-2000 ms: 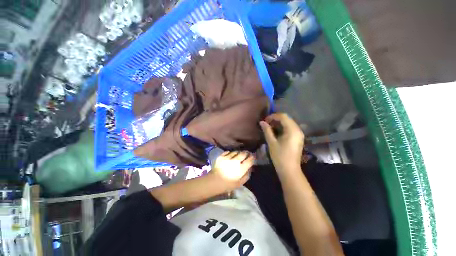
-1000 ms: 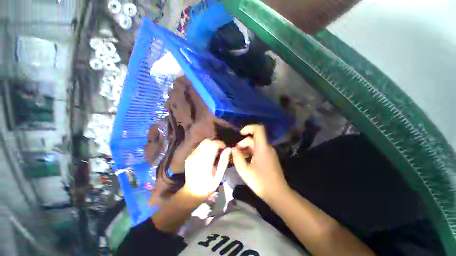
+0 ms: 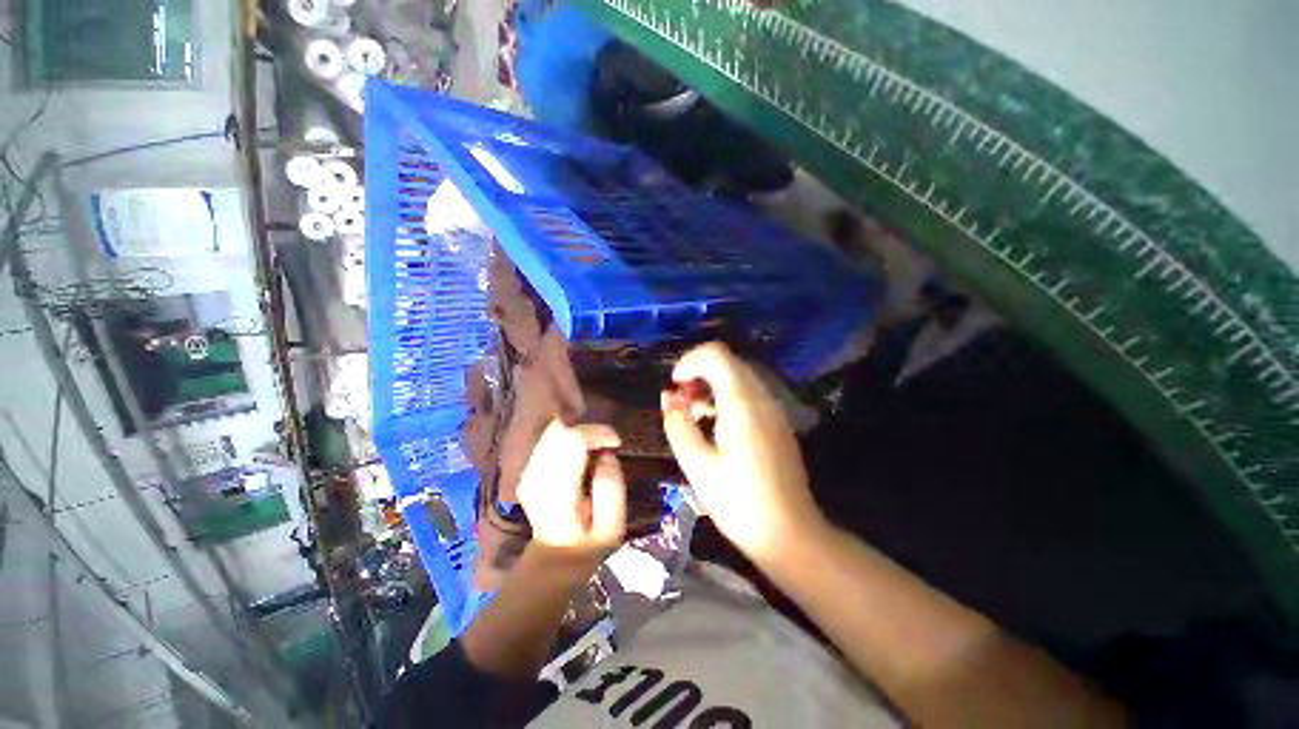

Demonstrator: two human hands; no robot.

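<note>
Brown cloth (image 3: 523, 392) hangs over the near side of a blue slatted basket (image 3: 415, 285), with a darker part stretched between my hands. My left hand (image 3: 570, 491) is curled at the cloth's edge with its fingertips on it. My right hand (image 3: 738, 453) is beside it, a short gap away, with thumb and fingers bent close together. A small dark reddish bit shows between its fingertips; whether it is cloth or a tool I cannot tell.
A green table edge with ruler marks (image 3: 983, 214) curves across the right, beside the white tabletop (image 3: 1197, 100). White thread cones (image 3: 325, 57) stand on racks at upper left. A blue item (image 3: 559, 60) and dark material lie behind the basket.
The view has turned, and the basket appears more tilted and side-on. My hands came together at the cloth's edge, then moved slightly apart. My right hand has left the basket's rim.
</note>
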